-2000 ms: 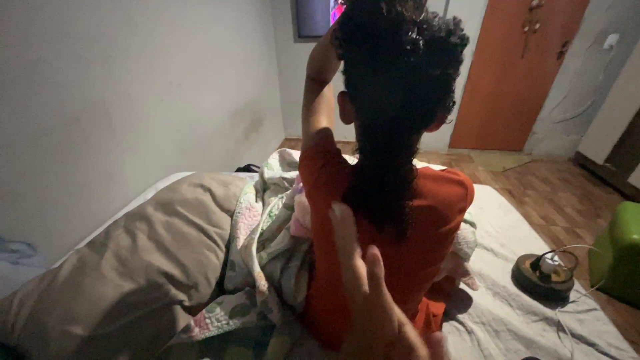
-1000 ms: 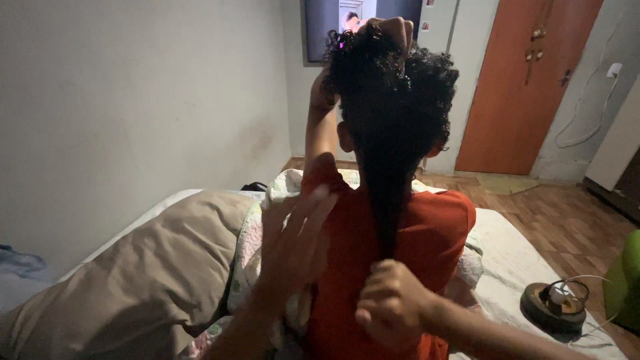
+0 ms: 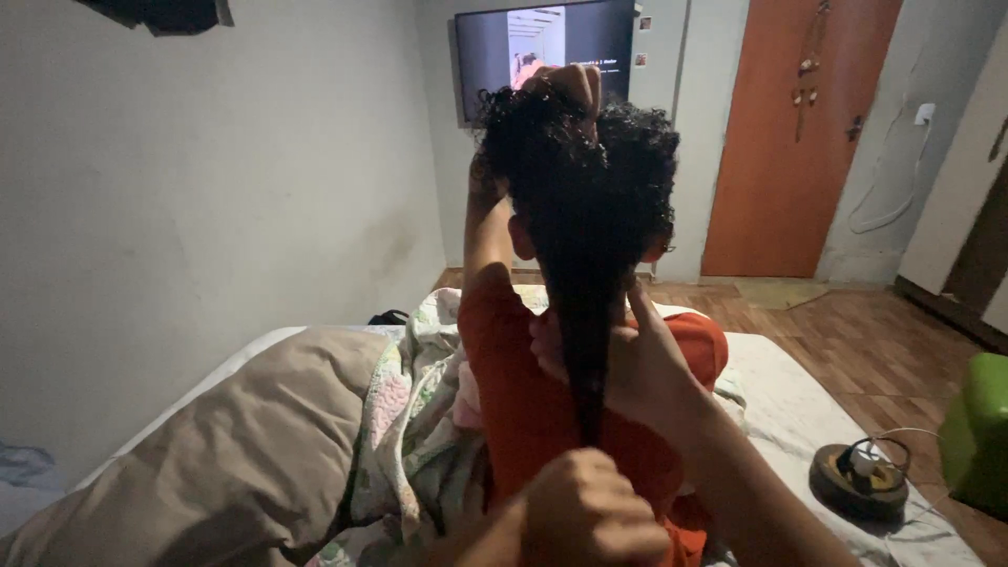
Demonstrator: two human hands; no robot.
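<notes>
A person in an orange-red shirt sits with their back to me. Their raised hand holds the curly hair on top of their head. The lower hair is drawn into a long dark lock down the back. Low at the centre, my left hand is closed around the lock's lower end. My right hand lies behind the lock near the neck, thumb up on the right side and fingertips showing on the left. The lock hides its palm, so its grip is unclear.
The person sits on a bed with a white sheet. A brown cover and a patterned quilt lie left. At right are a round object with cables and a green seat. A television hangs ahead.
One second ago my right hand gripped the lock and my left hand was raised beside it. Now my left hand grips the lower end and my right hand has moved up behind the lock.
</notes>
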